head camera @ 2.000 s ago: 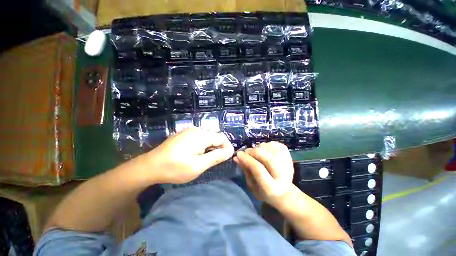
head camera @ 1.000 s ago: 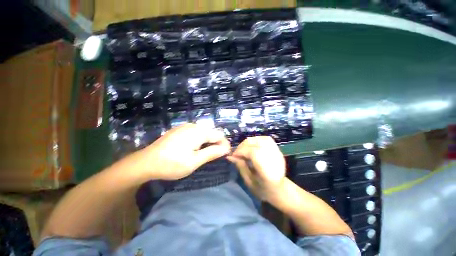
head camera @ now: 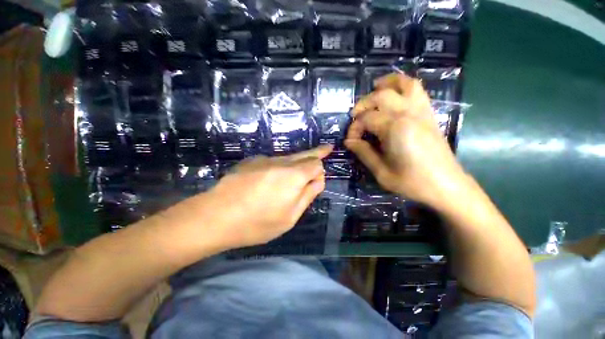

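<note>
Film-wrapped black devices (head camera: 233, 99) lie in rows in a large black tray, with white print at one end and strong glare on the film. My left hand (head camera: 278, 192) lies low over the tray, its index fingertip touching the film at the lower end of one device; the other fingers are curled, and whether they hold anything is hidden. My right hand (head camera: 401, 136) is just right of it, thumb and fingertips close together at the same device's edge. Any small piece between them is too small to tell. A sheet with rows of small dark shapes (head camera: 292, 228) lies below my left hand.
A brown carton (head camera: 23, 145) stands at the far left. A white round-ended object (head camera: 59, 34) is at the upper left. Green bench surface (head camera: 531, 112) extends right, with a clear tape scrap (head camera: 556, 237) on its edge. Black trays (head camera: 414, 294) are below the bench edge.
The view has moved closer over the tray. My hands have gone from together at the tray's near edge to over the devices. The dark-patterned sheet shows more fully near the front edge.
</note>
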